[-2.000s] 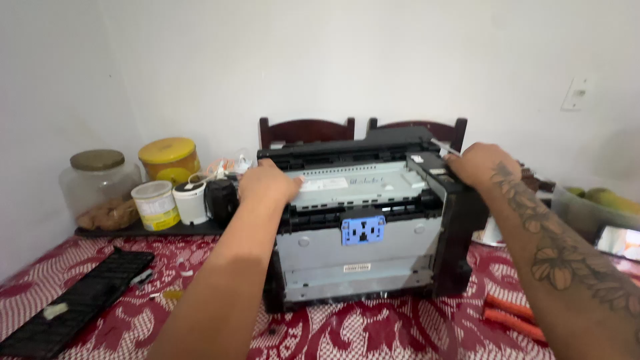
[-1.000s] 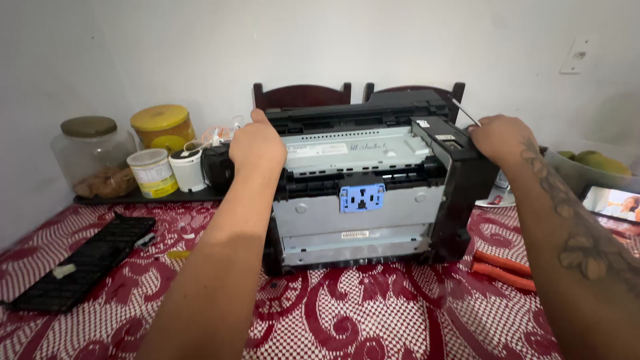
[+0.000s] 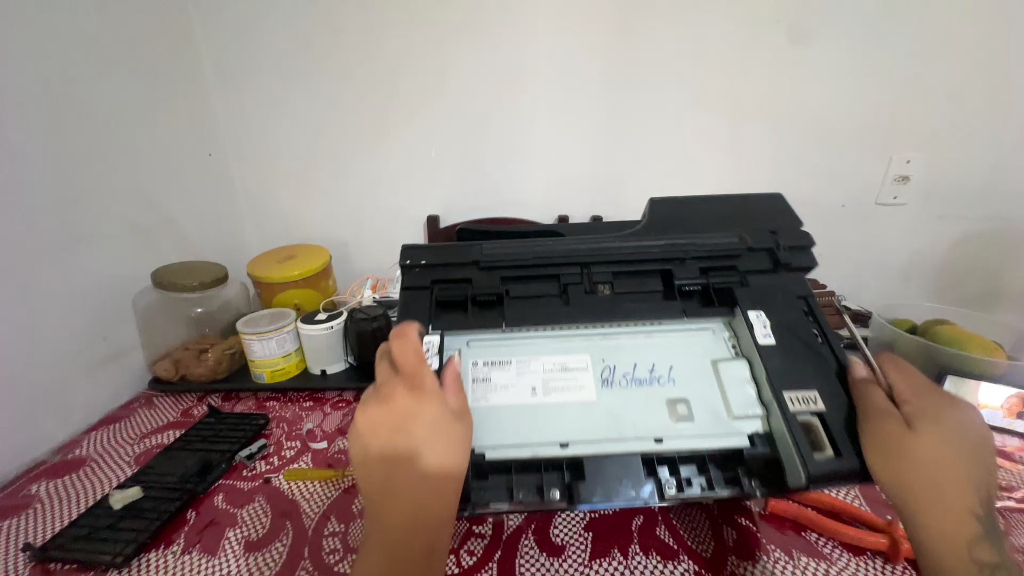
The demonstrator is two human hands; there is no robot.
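Observation:
A black printer (image 3: 608, 272) with a bare metal panel (image 3: 520, 432) stands tipped between my hands, the panel facing me. The panel bears labels and blue handwriting. My left hand (image 3: 416, 408) grips the printer's left edge, thumb on the panel side. At the right edge, my right hand (image 3: 920, 424) holds the printer's side, with a thin metal tool (image 3: 864, 344), perhaps a screwdriver, between thumb and fingers. Its handle is hidden in the hand. The fingers behind the printer are out of sight on both sides.
Red-handled pliers (image 3: 840, 520) lie at the right, near a clear bowl of fruit (image 3: 920, 352). On the left are a slatted black plastic cover (image 3: 152, 496), a yellow-handled tool (image 3: 316, 474), a glass jar (image 3: 192, 320) and several tins and cups on a black tray. A wall stands behind.
Both hands have tilted the printer, so its labelled metal panel now faces me. The face with the blue part, seen earlier, is out of view.

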